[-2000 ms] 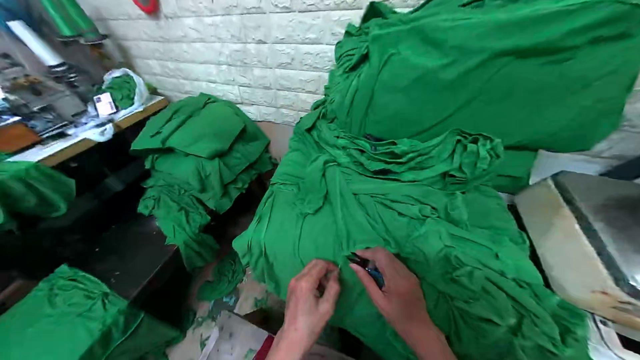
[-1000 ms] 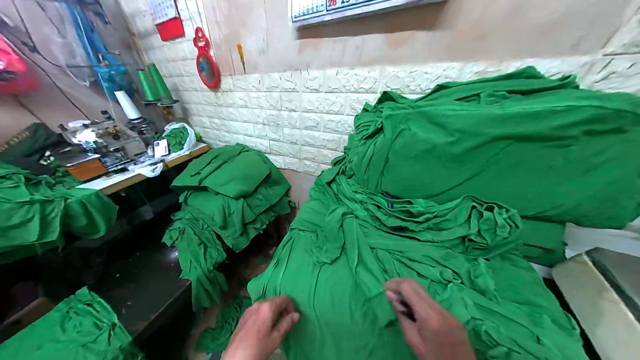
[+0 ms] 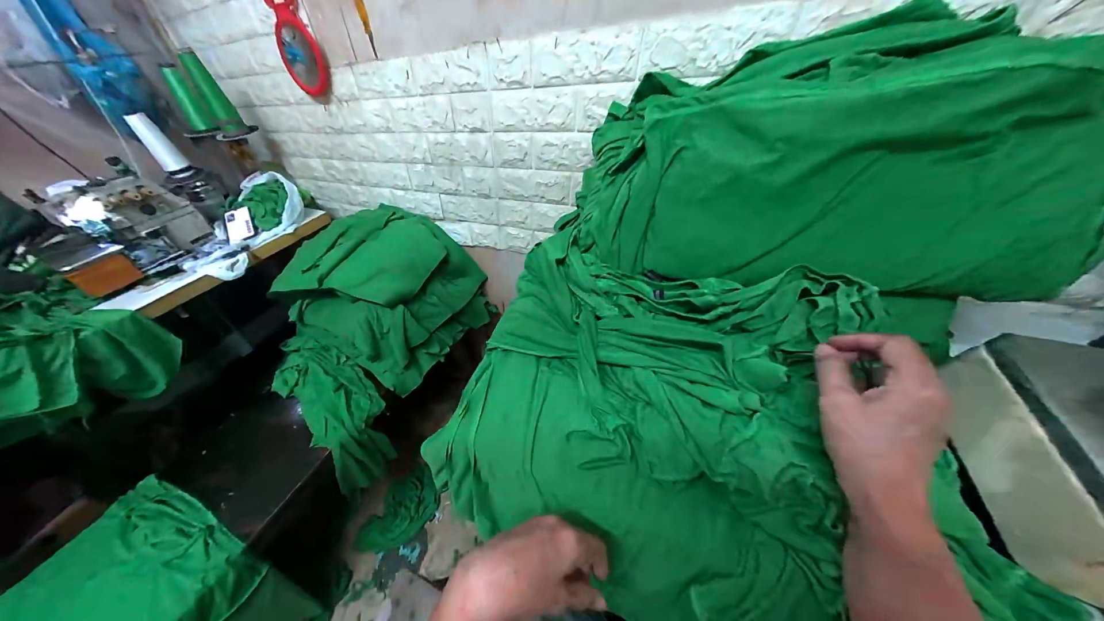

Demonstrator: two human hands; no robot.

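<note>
A large heap of green fabric lies before me, with a gathered stack of strips across its middle. My right hand is over the right end of that stack, thumb and forefinger meeting at the cloth's edge. Something dark shows inside the curl of its fingers, too unclear to name; whether cloth is pinched, I cannot tell. Low at the bottom edge, my left hand rests at the near side of the heap with its fingers curled. Its palm is hidden, and a dark bit shows below it.
Behind is a thick green fabric pile against a white brick-pattern wall. At the left are a smaller fabric pile, a sewing machine on a table and green thread cones. A box-like object stands right.
My right hand has moved forward and right, from the front of the heap to the end of the strips. The small dark tool seen in it two seconds ago is no longer plain to see.
</note>
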